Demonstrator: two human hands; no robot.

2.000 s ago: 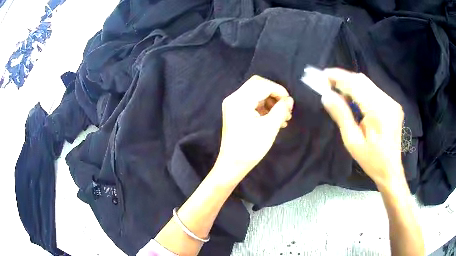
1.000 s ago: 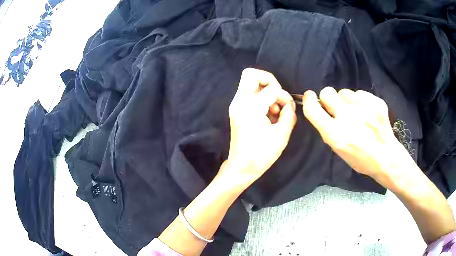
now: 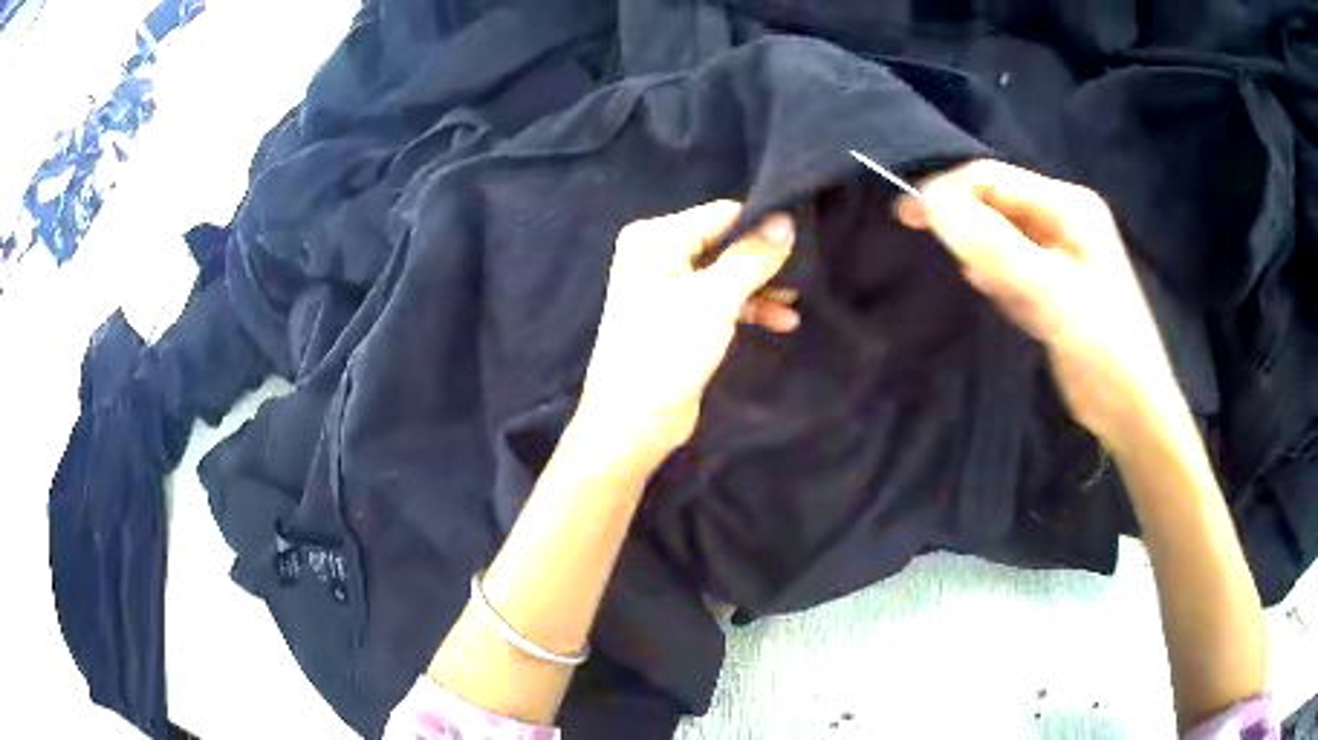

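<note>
A large dark garment [image 3: 564,289] lies spread in front of me, with a fold raised between my hands. My left hand [image 3: 679,318] pinches the edge of this fold between thumb and fingers. My right hand [image 3: 1041,268] holds the fold's other side and also the thread snips; their pale pointed blade [image 3: 885,172] sticks out up and to the left over the cloth. The rest of the snips is hidden in the hand. A black label with white print [image 3: 314,565] shows at the garment's lower left.
More dark garments [image 3: 463,58] are heaped behind the worked piece and at the right. A narrow dark sleeve [image 3: 109,521] hangs at the far left on the white table [image 3: 896,651]. A blue-and-white patterned cloth [image 3: 94,166] lies at the upper left.
My hands were close together over the flat cloth and have moved apart. The cloth between them is now lifted into a fold. My right forearm now covers the clump of cut threads' place.
</note>
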